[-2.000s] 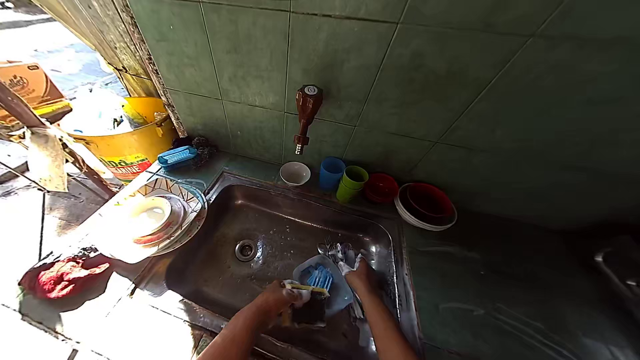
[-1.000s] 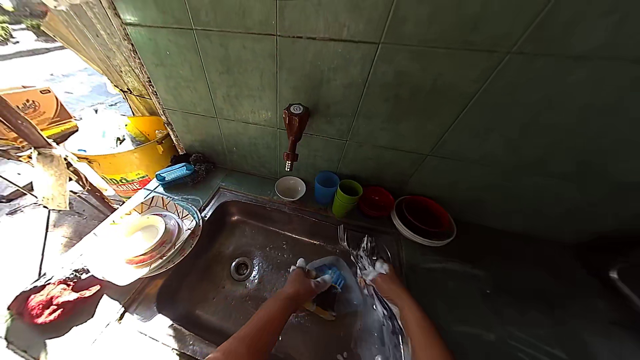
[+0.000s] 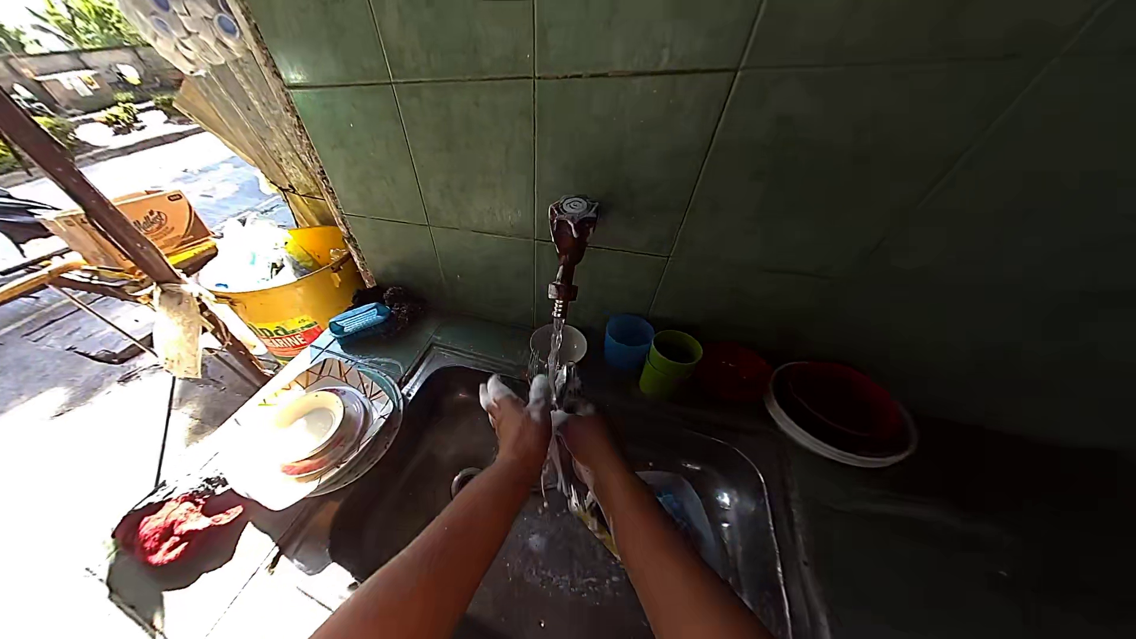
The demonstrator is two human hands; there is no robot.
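Observation:
Water runs from the dark red faucet (image 3: 568, 248) on the tiled wall. Under the stream, my right hand (image 3: 581, 437) is closed on a bunch of soapy metal cutlery (image 3: 568, 382), some of it hanging below the palm. Beside it, my left hand (image 3: 519, 422) is foamy, with fingers apart, close to the cutlery; whether it touches it is unclear. Below my arms lies the stainless steel sink (image 3: 408, 444). A translucent bluish container (image 3: 692, 510) sits in the basin, partly behind my right forearm, near something yellow and foamy (image 3: 593, 524). A white bowl (image 3: 568, 342) stands behind the stream.
On the back ledge stand a blue cup (image 3: 628, 342), green cups (image 3: 667, 362), a red bowl (image 3: 732, 371) and stacked dishes (image 3: 839, 413). Left are stacked plates (image 3: 324, 430), a blue brush (image 3: 359, 319), a red cloth (image 3: 173, 530) and a yellow bucket (image 3: 293, 306).
Both hands have moved from above the container up to the faucet, the cutlery going along in my right. Water now runs from the faucet. My left hand has left the container. The view has tilted up.

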